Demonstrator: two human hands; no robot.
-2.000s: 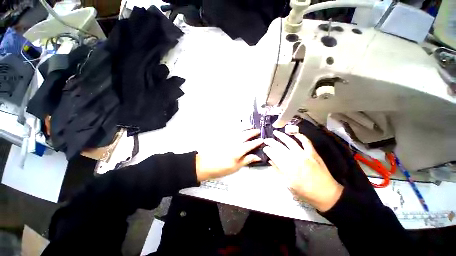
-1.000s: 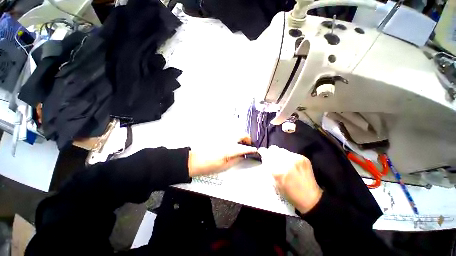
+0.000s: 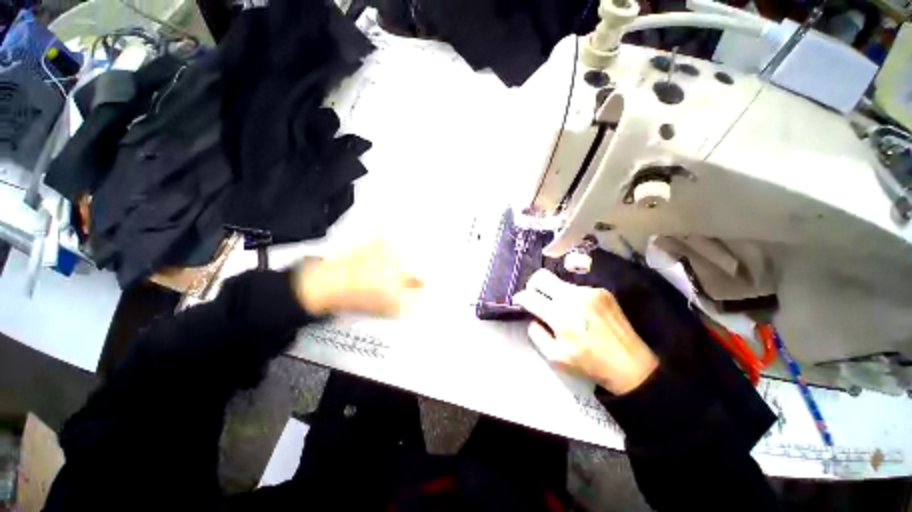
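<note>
A dark cloth piece (image 3: pixel 503 278), purplish under the machine light, lies under the needle area of the off-white sewing machine (image 3: pixel 760 150). More of the dark cloth spreads right, under the machine arm. My right hand (image 3: pixel 590 335) rests on the cloth's near right edge with its fingers bent; a small dark slim thing shows at the fingers, unclear. Whether the fingers grip the cloth is hidden. My left hand (image 3: pixel 360 282) is blurred, off the cloth and over the white table to its left. Its fingers cannot be made out.
A heap of black cut pieces (image 3: pixel 230 150) lies at the left. Another black heap (image 3: pixel 490 35) is at the far table edge. Orange-red scissors handles (image 3: pixel 745 350), a blue pen-like stick (image 3: pixel 803 385) and grey-beige folded fabric (image 3: pixel 715 270) lie beneath and beside the machine arm.
My left hand has left the cloth and moved left. My right hand stays at the cloth's near edge. The cloth at the needle now lies flatter, with its near end uncovered.
</note>
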